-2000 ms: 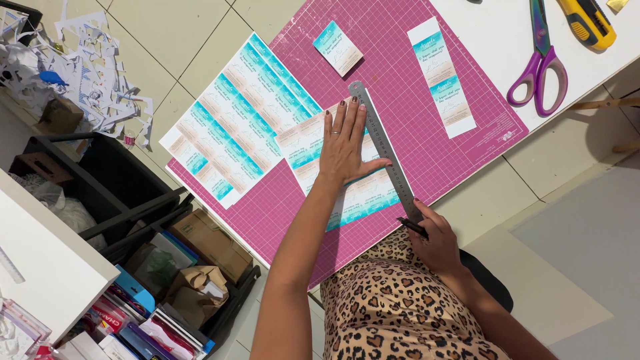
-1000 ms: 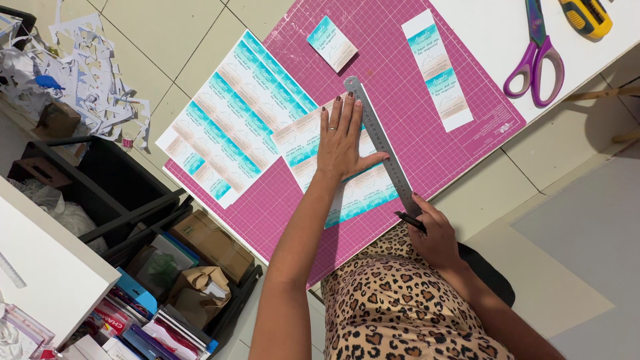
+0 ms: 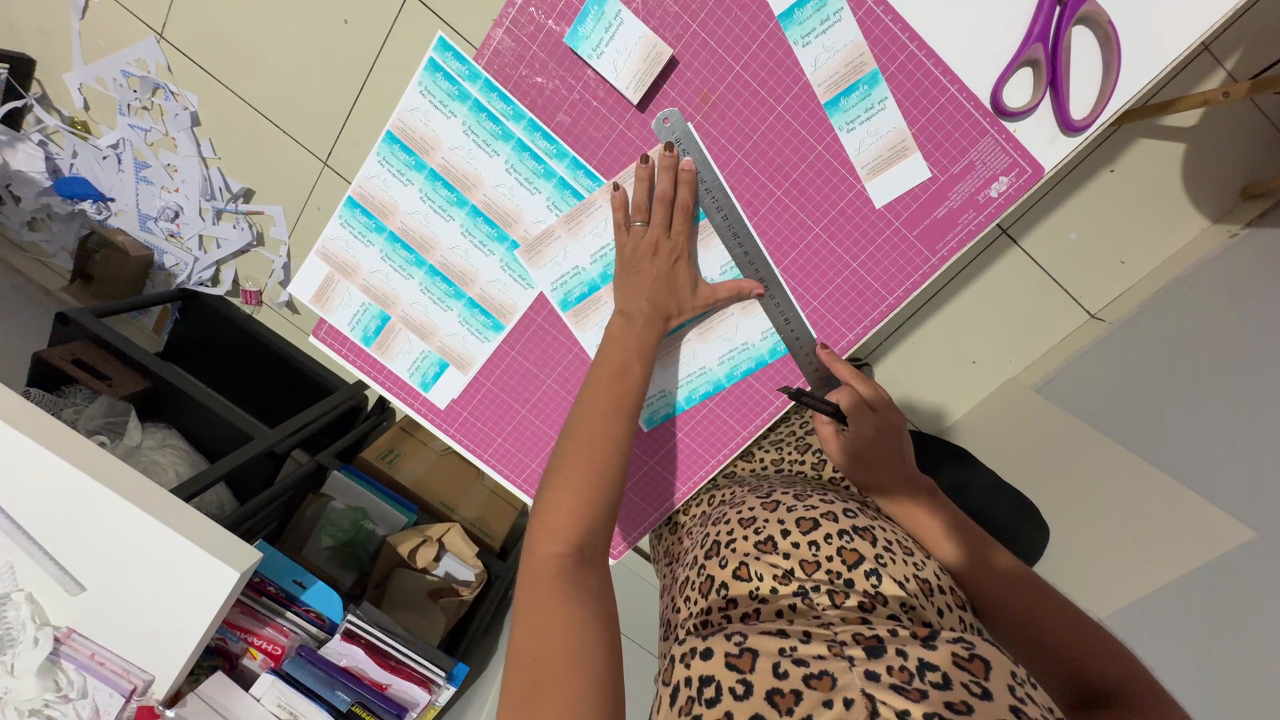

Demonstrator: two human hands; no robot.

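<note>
On a pink cutting mat [image 3: 830,240] lies a printed sheet of cards [image 3: 575,255], with a metal ruler [image 3: 738,235] along its right edge. My left hand [image 3: 655,240] presses flat on the sheet, fingers spread, its thumb touching the ruler. My right hand [image 3: 865,425] holds a black craft knife [image 3: 813,403] at the ruler's near end, its index finger on the ruler. More printed sheets [image 3: 430,230] lie to the left, partly under this one. A cut card stack [image 3: 620,48] is beyond the ruler; a cut strip [image 3: 855,100] lies at the right.
Purple-handled scissors [image 3: 1055,65] rest on the white table at the upper right. Paper scraps [image 3: 170,170] are heaped at the left. Black bins [image 3: 260,400] and a white surface [image 3: 110,510] with packaged supplies stand at lower left. The table edge runs beside my right hand.
</note>
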